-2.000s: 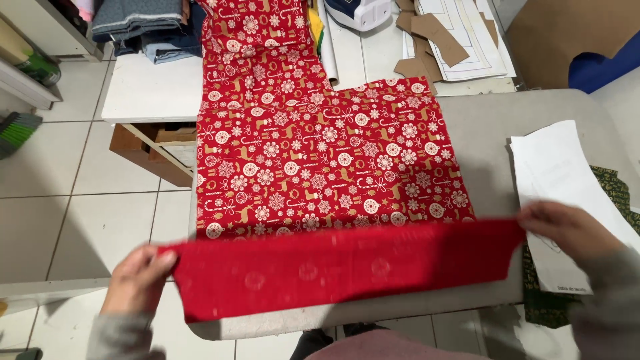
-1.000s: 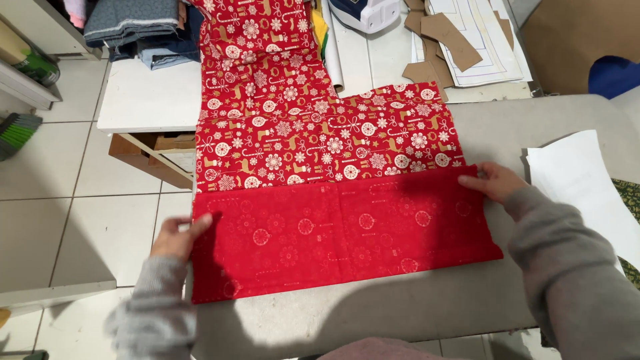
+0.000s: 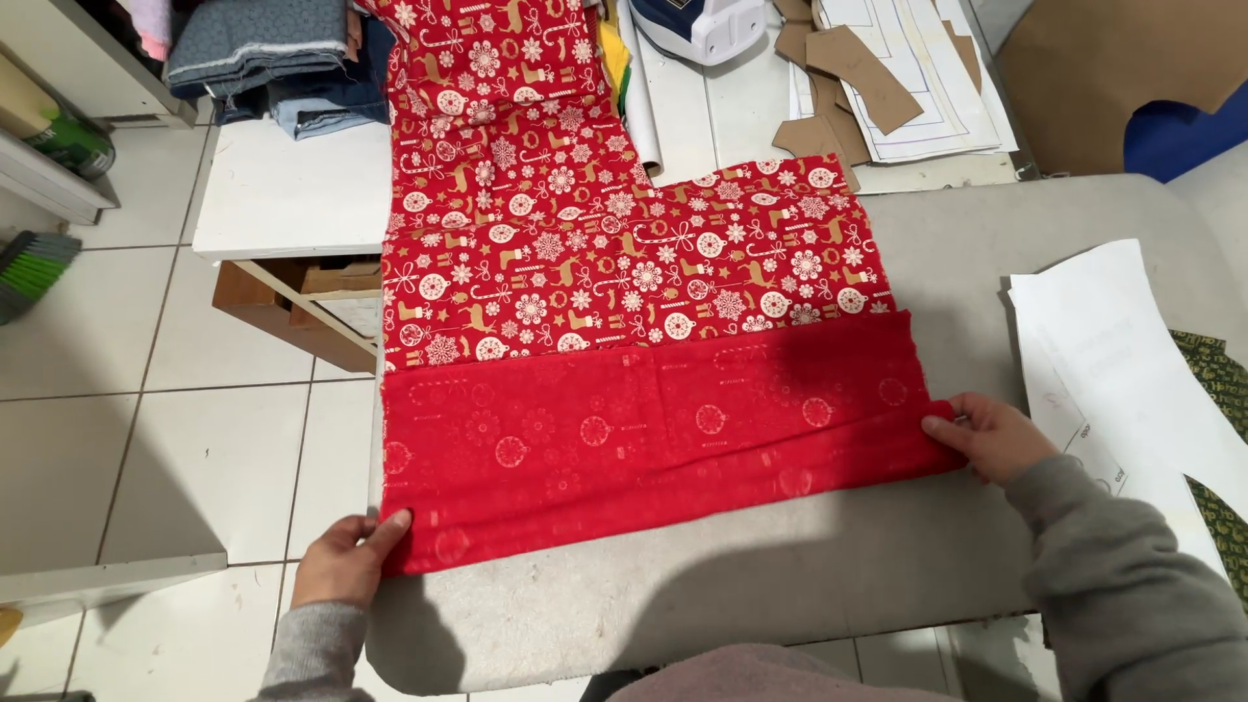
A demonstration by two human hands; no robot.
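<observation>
Red cotton fabric with a Christmas print (image 3: pixel 604 253) lies over the padded grey board. Its near part is turned over, so the plainer reverse side (image 3: pixel 624 419) faces up in a wide band. My left hand (image 3: pixel 343 558) pinches the band's near left corner between thumb and fingers. At the near right corner my right hand (image 3: pixel 990 436) grips the folded edge. A slanting crease runs across the band between the two hands.
The grey padded board (image 3: pixel 741 595) carries white paper pattern pieces (image 3: pixel 1102 351) and green printed fabric (image 3: pixel 1219 507) at right. Behind stand an iron (image 3: pixel 702 29), brown card pieces (image 3: pixel 863 78) and papers. Folded denim (image 3: pixel 258 49) sits on the white table (image 3: pixel 292 185), above an open drawer (image 3: pixel 292 312).
The red fabric's near part, held up between both hands at first, now lies on the board, reverse side up. Both hands keep hold of its near corners.
</observation>
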